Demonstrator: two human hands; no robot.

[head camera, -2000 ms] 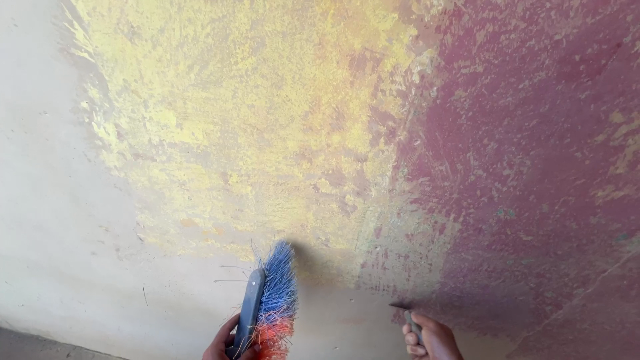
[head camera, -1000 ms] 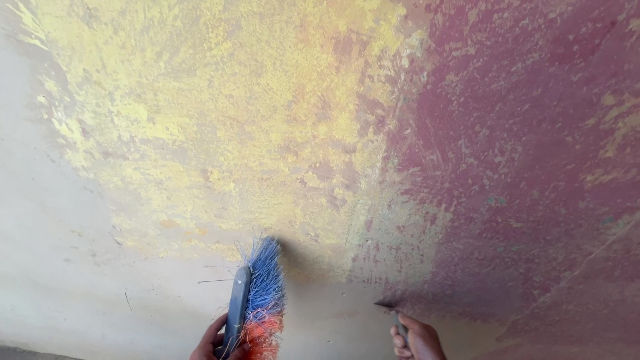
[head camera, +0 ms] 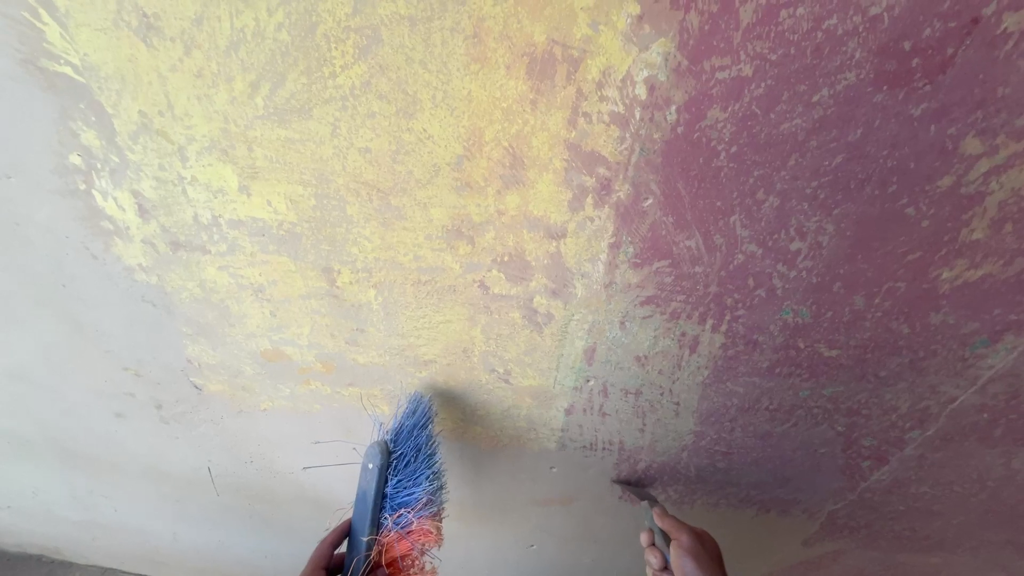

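Observation:
At the bottom centre-left, my left hand [head camera: 328, 554] grips a brush [head camera: 414, 464] by its dark grey back; its blue and red-orange bristles point right and up, close to the wall. My right hand [head camera: 686, 544], at the lower right, is closed around the handle of a small scraper or knife [head camera: 638, 490]. Its dark blade points up and left, at the lower edge of the purple paint [head camera: 768, 448]. Patchy yellow paint [head camera: 384, 200] covers the wall's upper left and middle. Most of my left hand is out of view.
Pale bare wall [head camera: 104, 416] runs along the left and below the paint. A greyish-green patch [head camera: 640, 384] lies between the yellow and the purple. A strip of floor [head camera: 48, 564] shows in the bottom left corner. A thin diagonal line crosses the purple at the right.
The view has shifted a little. Both hands keep their holds on the brush and the bladed tool, with no other plain change.

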